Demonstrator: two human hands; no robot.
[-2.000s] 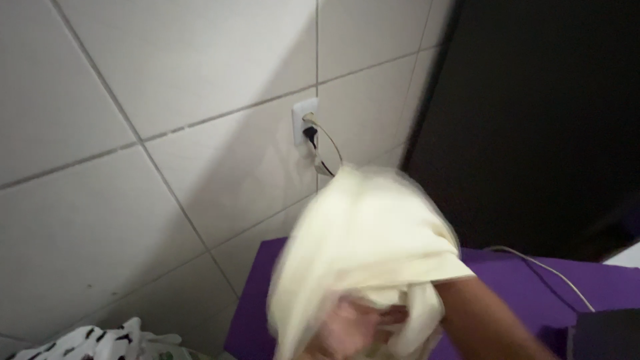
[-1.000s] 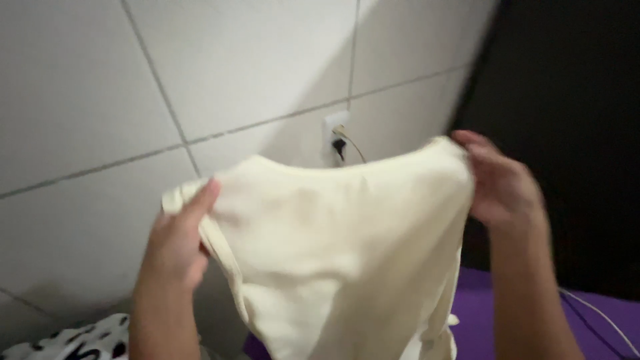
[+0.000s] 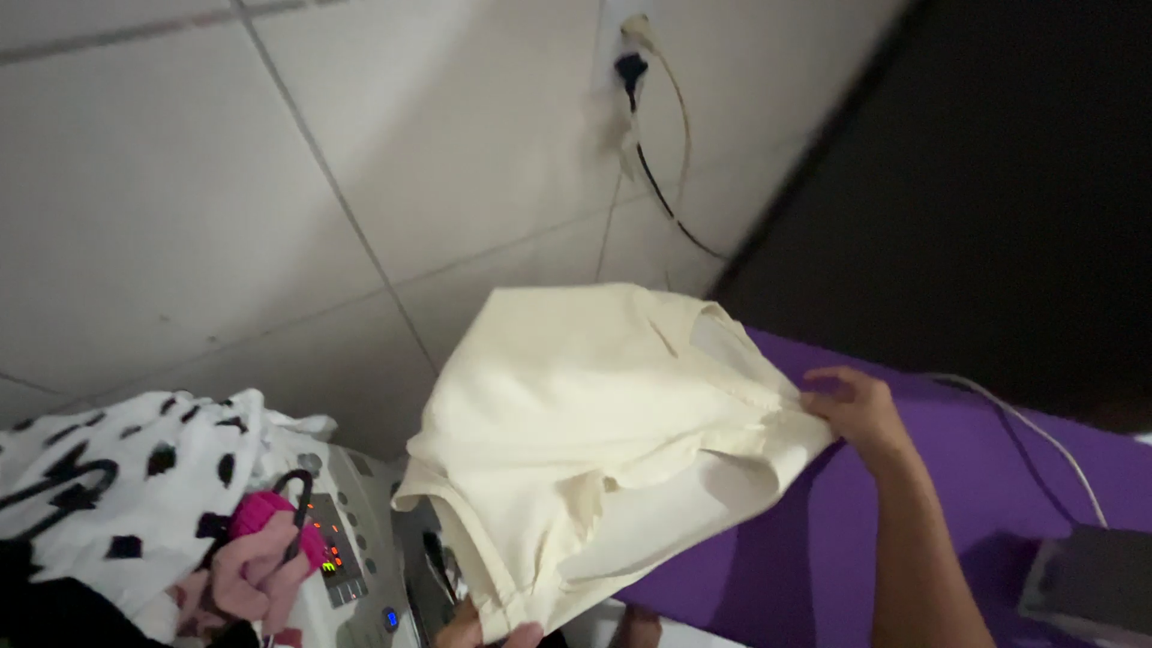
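A cream sleeveless garment is stretched between my two hands, above a purple surface. My left hand, at the bottom edge of the view, pinches its lower left corner; most of that hand is out of the frame or behind the cloth. My right hand grips the garment's right end between thumb and fingers. An opening with a hemmed edge shows near each end of the cloth.
A white appliance with a lit panel stands at lower left, under a black-spotted white cloth, pink fabric and black hangers. Plugs with cords fill a wall outlet. A purple surface, grey box and dark panel are at right.
One second ago both hands held the garment up high before the wall; now it hangs lower and slanted, the left hand lower than the right. The view has tilted down, showing the appliance.
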